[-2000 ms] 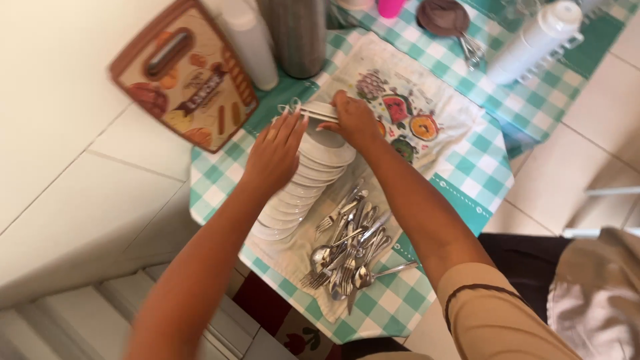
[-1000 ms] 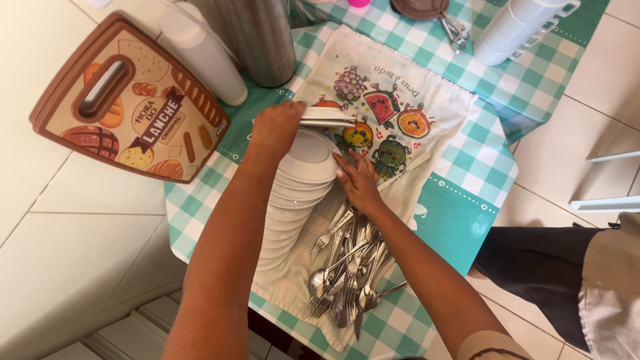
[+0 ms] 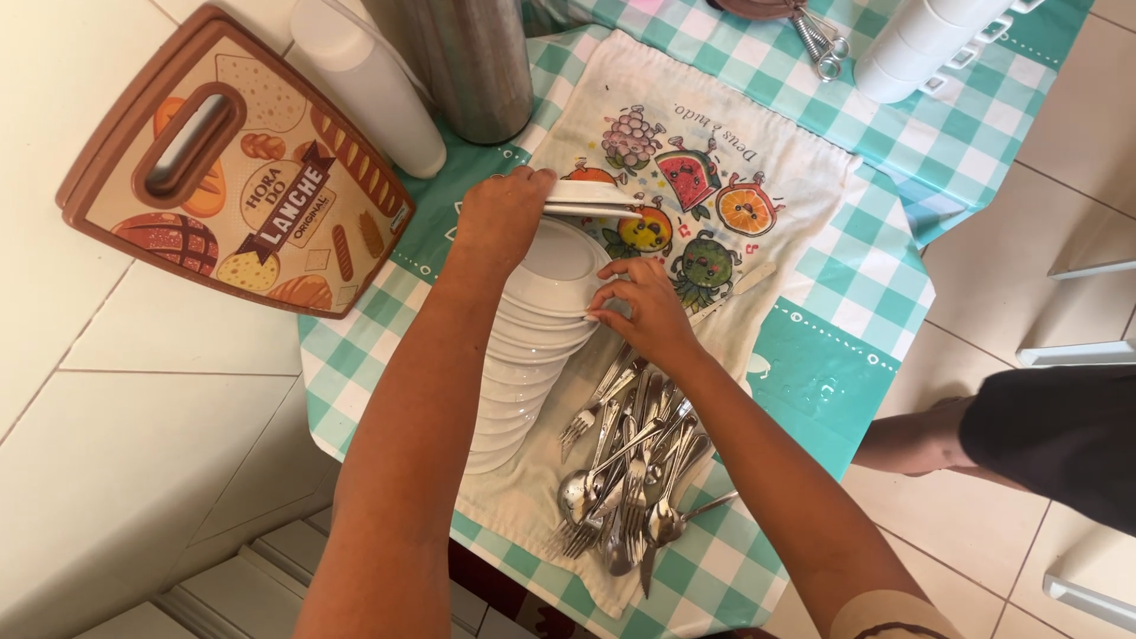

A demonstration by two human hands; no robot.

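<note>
White saucers (image 3: 524, 355) lie in a long overlapping stack, bottoms facing up, on a printed cloth towel (image 3: 581, 568). Over the far end of the stack my left hand (image 3: 506, 217) grips a few white saucers (image 3: 593, 197) by their edge. The fingertips of my right hand (image 3: 643, 311) touch the rim of the top saucer left in the stack. Beside the stack, under my right forearm, is a heap of metal forks, spoons and knives (image 3: 635, 470). A light-handled knife (image 3: 732, 291) lies past my right hand, partly hidden.
A brown-edged cutting board (image 3: 257, 177) leans at the left wall, near a white bottle (image 3: 373, 98) and a metal cylinder (image 3: 479, 62). White stacked cups (image 3: 927, 40) and a metal-handled utensil (image 3: 821, 44) stand or lie at the far right. A person's leg (image 3: 919, 435) is beside the checkered table.
Two seconds ago both hands were at the far end of the stack. My left hand now holds saucers raised off it, and my right hand has moved down to the stack's rim.
</note>
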